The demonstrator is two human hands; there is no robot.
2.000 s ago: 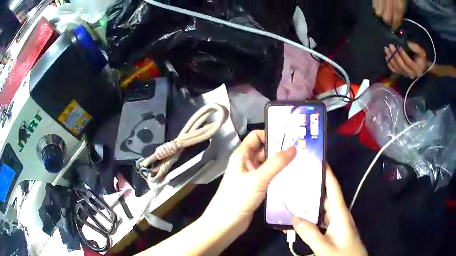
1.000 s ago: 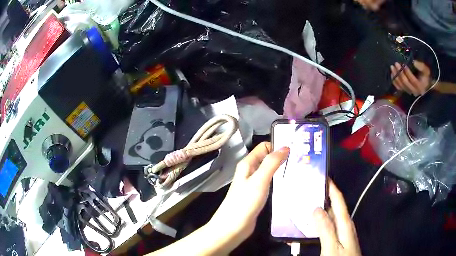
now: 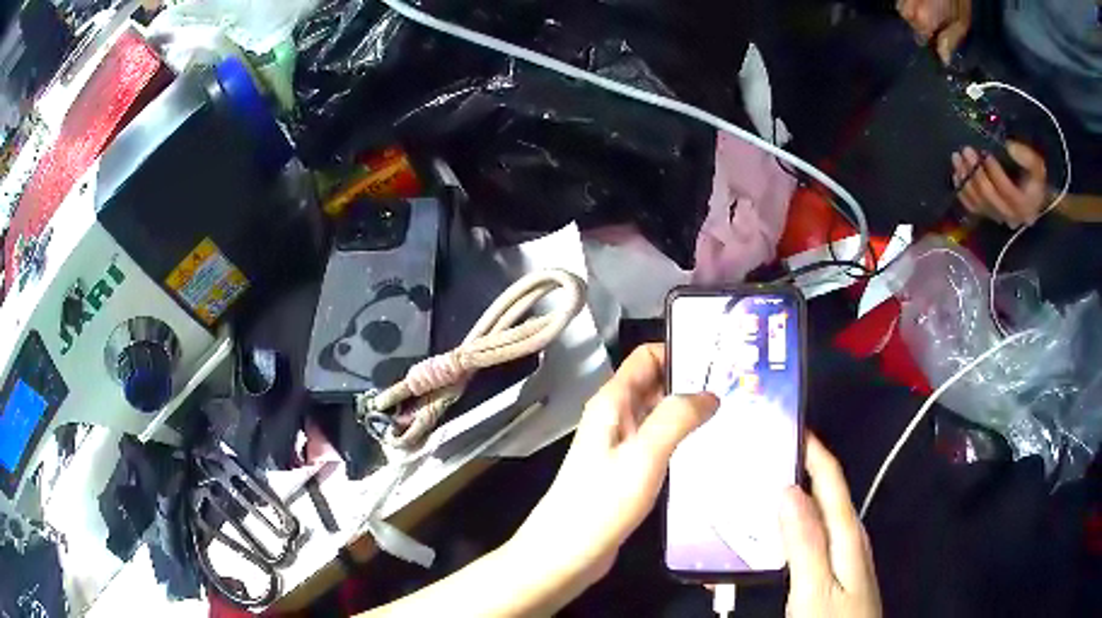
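Note:
A smartphone [image 3: 735, 471] with a black edge and a bright screen is held upright between my two hands. My left hand [image 3: 616, 453] grips its left side, with the thumb over the upper left part of the screen. My right hand [image 3: 828, 531] is around its lower right side and is cut off by the bottom edge. A white cable [image 3: 724, 599] is plugged into the phone's bottom.
A grey panda phone case [image 3: 378, 308] and a coiled beige cord [image 3: 520, 328] lie left. Black-handled snips [image 3: 236, 531] lie near the white sewing machine [image 3: 91, 332]. Black plastic bags [image 3: 544, 145] lie behind. Another person's hand [image 3: 1005, 181] and a clear plastic bag [image 3: 967, 326] are right.
The phone and both hands sit slightly lower and further right in view. My left thumb has shifted over the screen. My right thumb has left the screen's bottom. The other person's hands have moved.

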